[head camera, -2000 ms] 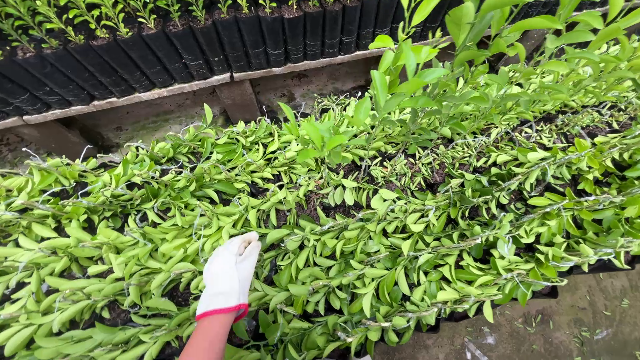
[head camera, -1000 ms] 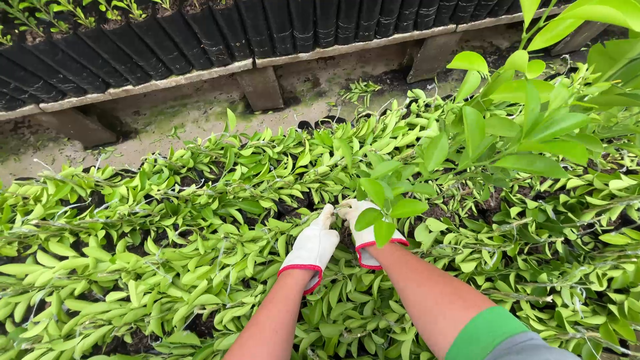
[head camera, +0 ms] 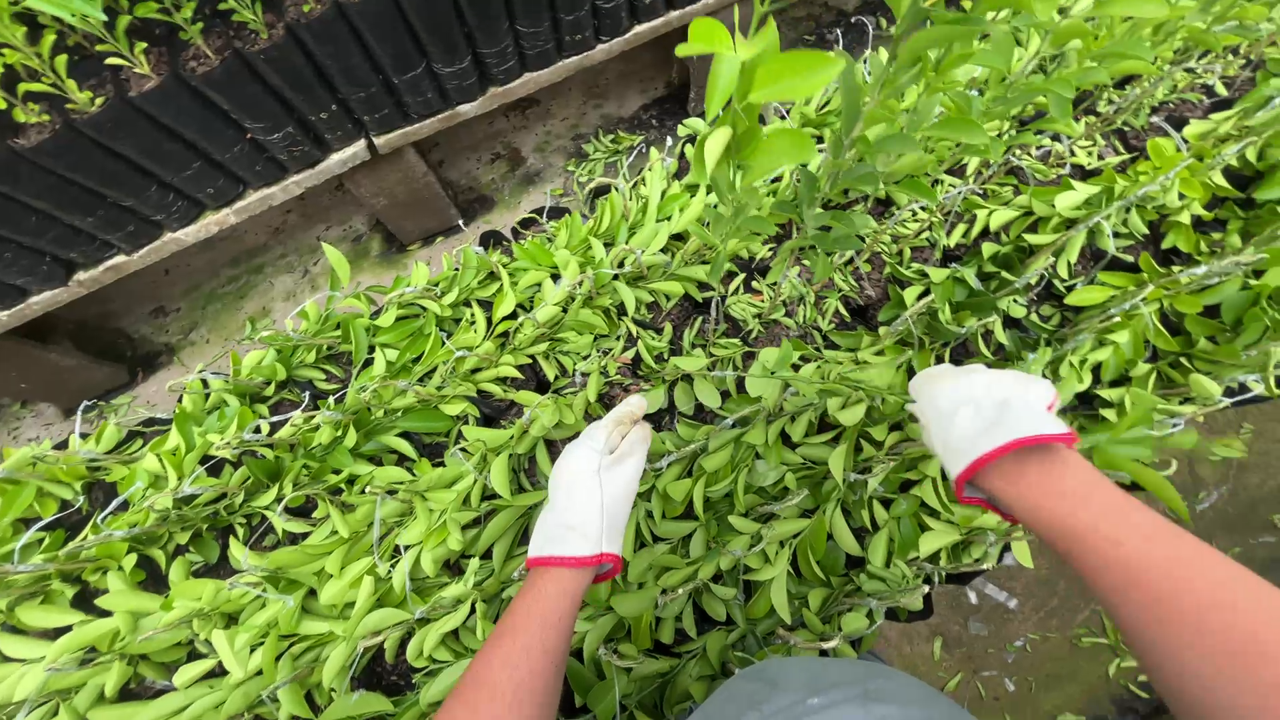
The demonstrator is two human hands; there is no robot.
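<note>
My left hand [head camera: 597, 480], in a white glove with a red cuff, is over the bent-over leafy seedlings [head camera: 760, 480] near the middle. Its thumb and fingertips are pinched together; whether something thin is between them cannot be told. To the right, my right hand [head camera: 985, 425], gloved the same way, is closed with the knuckles up. Blurred green leaves [head camera: 1140, 450] show beside its wrist, and I cannot tell whether it holds their stem. Upright leafy shoots [head camera: 780, 120] rise beyond both hands. Thin pale strips cling to several of the lying stems.
Black plastic grow bags [head camera: 260, 110] with young plants stand along a concrete ledge [head camera: 300, 190] at the upper left. Short supports [head camera: 405, 195] hold up the ledge. Wet floor [head camera: 1000, 640] with fallen leaves and clear scraps lies at the lower right.
One second ago both hands were together among the leaves; now they are apart, the right one farther to the right. Two seconds ago only the left hand showed.
</note>
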